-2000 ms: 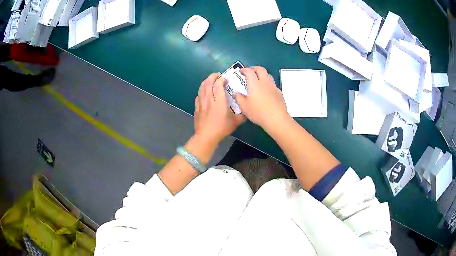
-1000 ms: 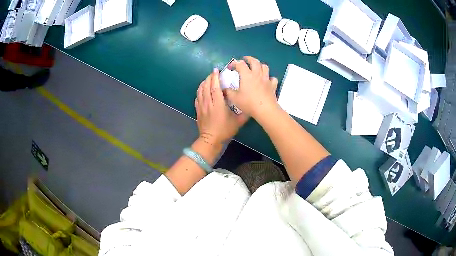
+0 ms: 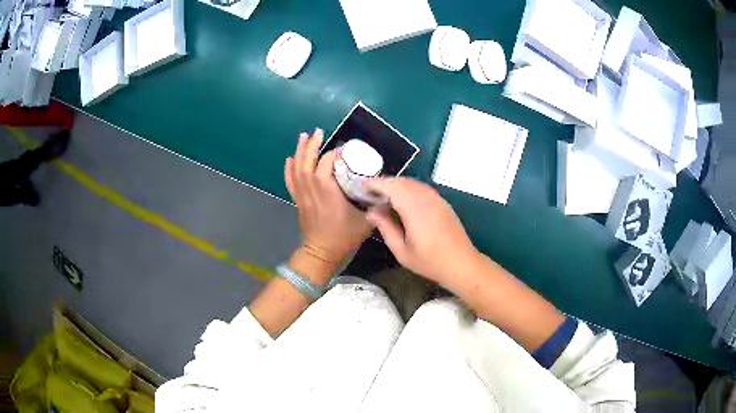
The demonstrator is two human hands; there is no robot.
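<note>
A dark square box with a white edge (image 3: pixel 393 141) shows at the bench's near edge, just beyond my hands. A white rounded charging case (image 3: pixel 362 158) is over it, between my hands. My left hand (image 3: pixel 327 206) has its fingers around the case's left side. My right hand (image 3: pixel 424 222) is at the case's lower right, its fingertips blurred; its grip is unclear. A pale piece below the case is blurred and partly covered. An open white tray (image 3: pixel 481 153) lies to the right.
More charging cases (image 3: pixel 289 55) stand on the green bench (image 3: pixel 234 105). White trays and lids (image 3: pixel 654 109) are heaped at right, with printed boxes (image 3: pixel 640 211) nearer. A white box (image 3: pixel 387 20) is at the back. More trays (image 3: pixel 155 36) and boxes are at left.
My hands have moved apart from the small printed item they covered. The dark square box and the charging case now show between them. The white tray at right was turned a little earlier.
</note>
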